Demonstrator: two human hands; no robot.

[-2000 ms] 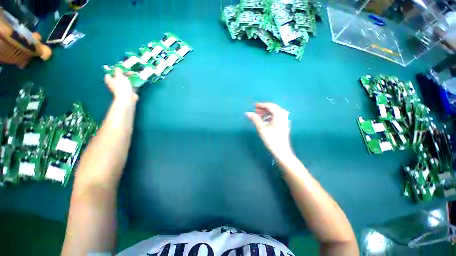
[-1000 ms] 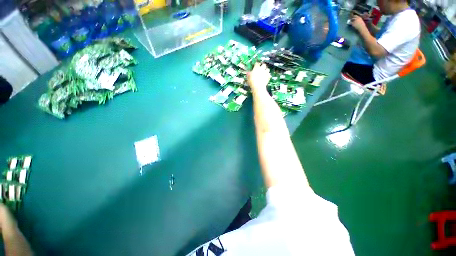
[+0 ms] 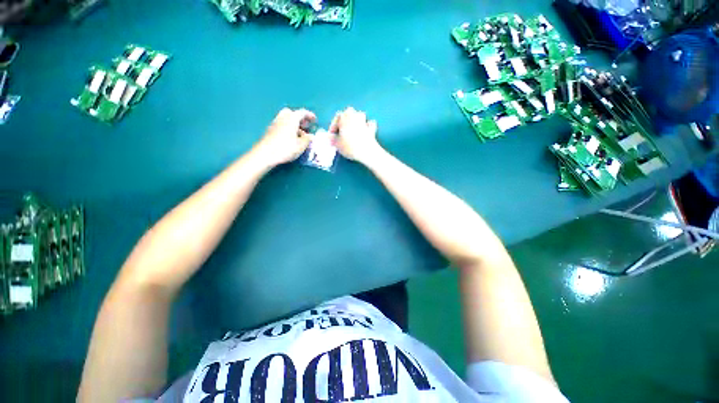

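A small white packet [image 3: 322,151] lies in front of me on the teal mat, between my two hands. My left hand [image 3: 290,135] is at its left upper side with the fingers curled; a small dark bit shows at the fingertips. My right hand [image 3: 353,134] is at its right upper side, fingers bent towards the left hand. Whether either hand grips the packet or a tiny part is too blurred to tell. Tiny slivers [image 3: 338,191] lie below the packet.
A green board panel [image 3: 122,83] lies at upper left. Upright boards [image 3: 43,252] stand at the left edge. Heaped boards [image 3: 528,71] lie at right, near the bench edge. More boards [image 3: 296,9] are at the top. A blue round object [image 3: 684,79] is at upper right.
My right hand has left the board heap at the right and come to the packet. My left hand has moved from the panel to the packet; the panel lies released.
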